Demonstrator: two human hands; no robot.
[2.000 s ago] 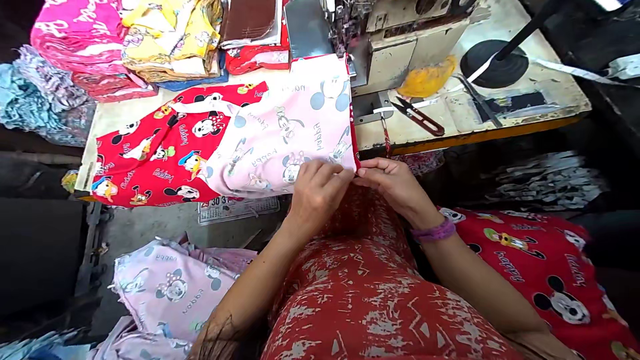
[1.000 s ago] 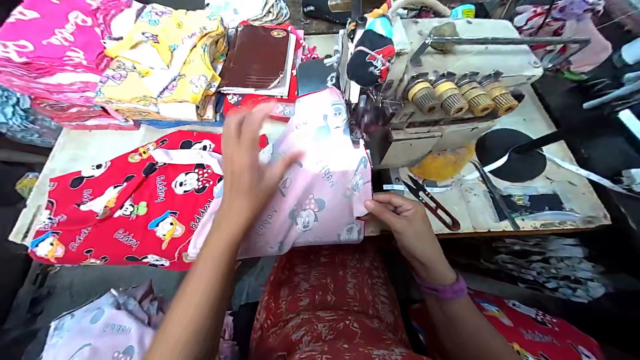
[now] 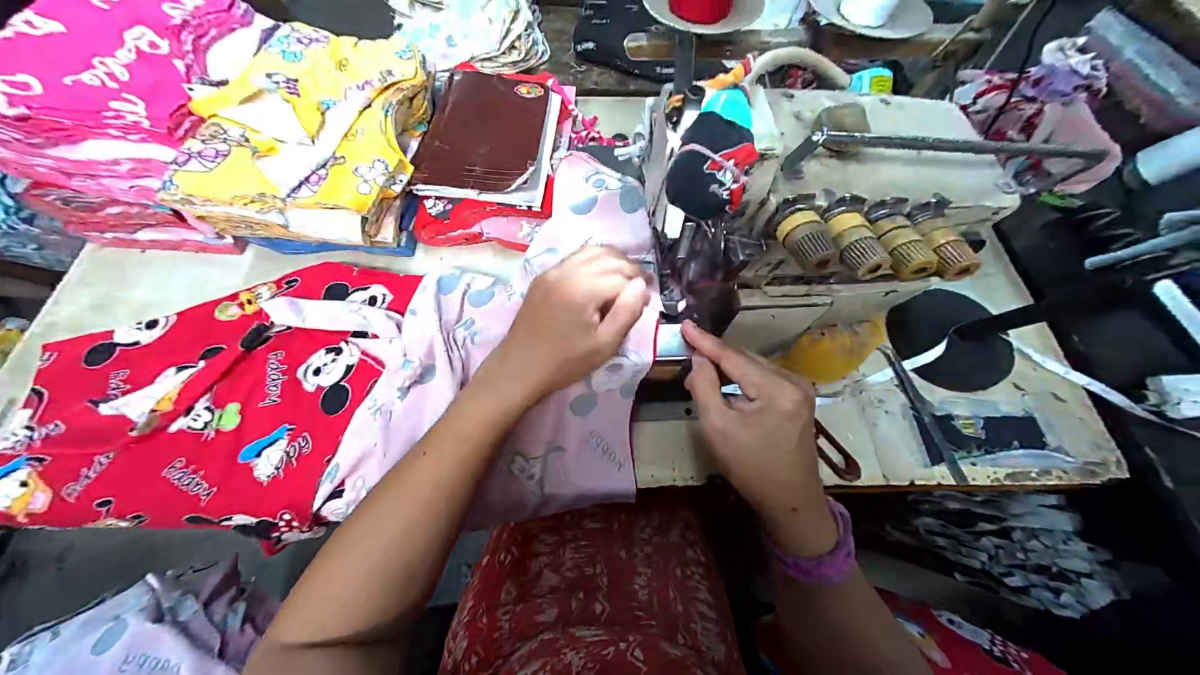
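Pink cartoon-print fabric (image 3: 572,431) lies over red cartoon-print fabric (image 3: 234,403), its right edge along the needle area of an overlock sewing machine (image 3: 900,131). My left hand (image 3: 581,319) rests on the pink fabric with curled fingers, just left of the presser foot (image 3: 673,302); whether it pinches the cloth is unclear. Close to the front of the foot is my right hand (image 3: 755,403), thumb and forefinger near each other beside the fabric's edge. Whether anything is between them cannot be told. Part of a pair of thread snips (image 3: 836,452) shows behind my right hand.
Stacks of yellow (image 3: 300,141) and bright pink cut fabric (image 3: 84,103) stand at the back left, beside a brown notebook (image 3: 486,131). Tweezers (image 3: 923,412), a black disc (image 3: 949,339) and white tape (image 3: 1078,375) lie at the right. Thread cones stand behind the machine.
The view has tilted up toward the machine. My left hand, raised with spread fingers one second ago, is now down on the pink fabric near the foot. My right hand has moved up toward the foot.
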